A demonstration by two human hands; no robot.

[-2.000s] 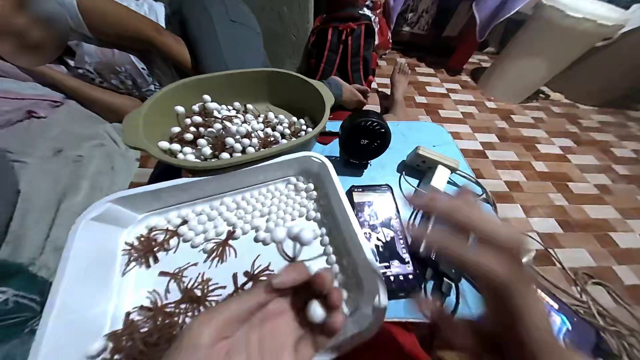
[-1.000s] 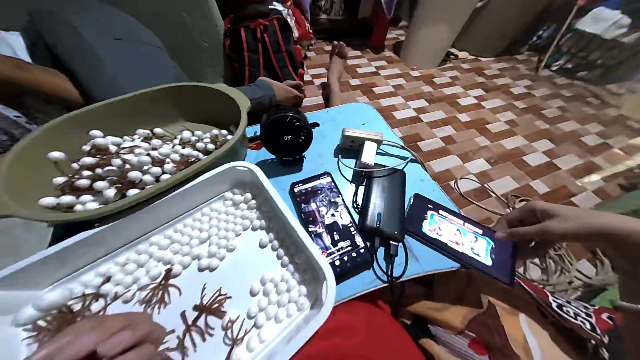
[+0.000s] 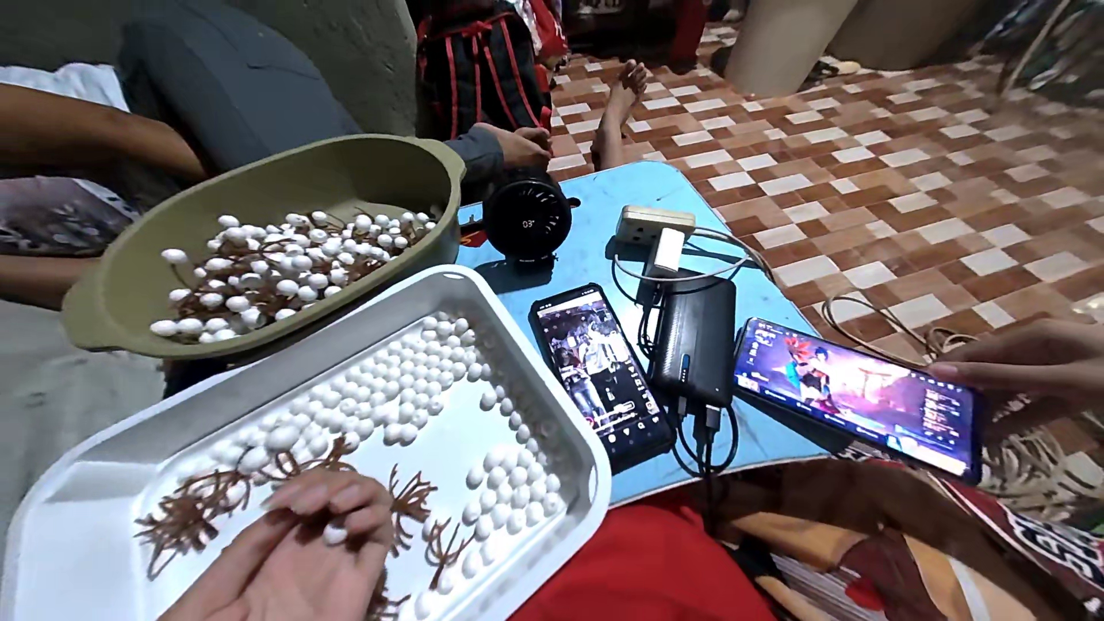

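Observation:
My left hand [image 3: 310, 543], palm up with curled fingers, holds a small white bead-like ball [image 3: 335, 533] over the white plastic tray [image 3: 95, 535]. A brown branched stem [image 3: 297, 461] with white balls shows just beyond its fingertips. Loose white balls [image 3: 371, 388] lie in rows and a cluster in the tray, near bare brown stems [image 3: 185, 517]. At the right, my right hand [image 3: 1031, 366] grips the near end of a smartphone [image 3: 854, 392] with a lit screen. An olive plastic basin [image 3: 129, 302] beyond the tray holds stems tipped with white balls [image 3: 285, 267].
On the blue table [image 3: 604, 194] are a second smartphone [image 3: 599, 371], a black power bank [image 3: 694, 336], an extension socket [image 3: 653, 226] with cables, and a round black device with a display [image 3: 526, 216]. Another person's hand [image 3: 517, 145] is behind it. A backpack [image 3: 487, 73] stands on the tiled floor.
The phone at the right now shows a different picture and is still in my right hand. My left hand has turned more palm up, and a white ball now shows in it.

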